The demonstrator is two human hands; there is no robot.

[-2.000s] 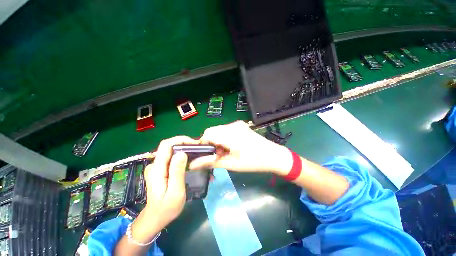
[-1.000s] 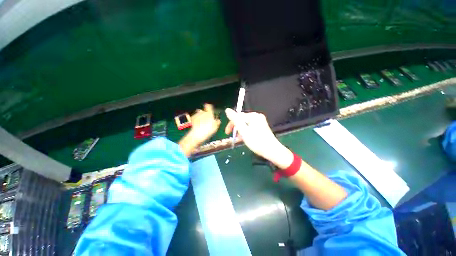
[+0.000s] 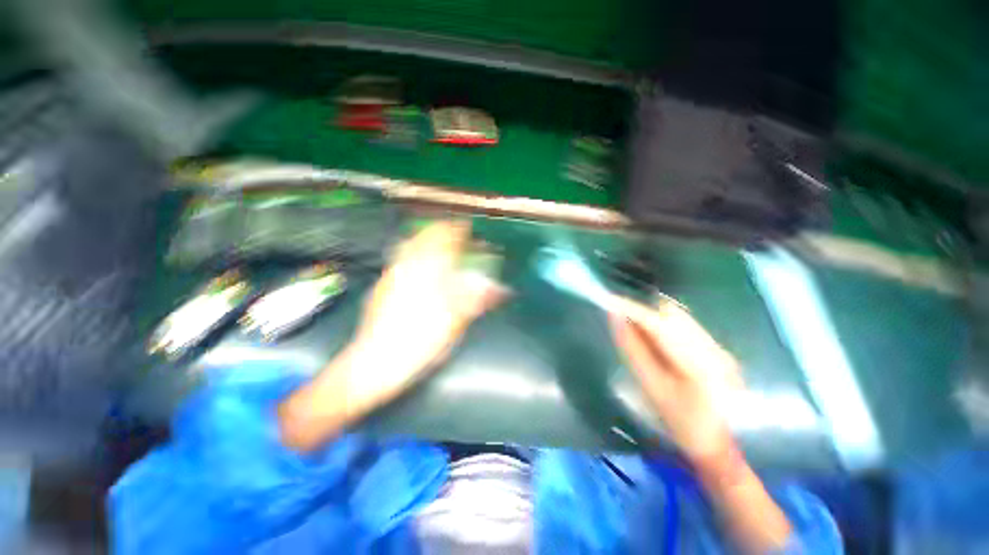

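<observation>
The picture is strongly blurred. My left hand point(image 3: 418, 309) is over the bench, left of the middle, beside a row of phone units point(image 3: 293, 228). A greenish-grey shape shows at its fingers, too smeared to tell if it is held. My right hand point(image 3: 678, 363) is right of the middle, apart from the left, closed around a pale slim tool point(image 3: 580, 280) that points up and left. Two phone units point(image 3: 291, 304) with bright faces lie on the bench at the left. Small black parts point(image 3: 634, 269) lie just beyond my right hand.
The black parts tray point(image 3: 705, 168) straddles the belt edge at the back right. Red units point(image 3: 464, 126) and a green unit point(image 3: 587, 163) are on the belt. A pale strip point(image 3: 813, 347) lies at the right. Clear trays point(image 3: 65, 249) stand at the far left.
The view has swung downward. My left hand has come back from the belt to the bench. My right hand has moved away from the tray edge, nearer to me, with the tool.
</observation>
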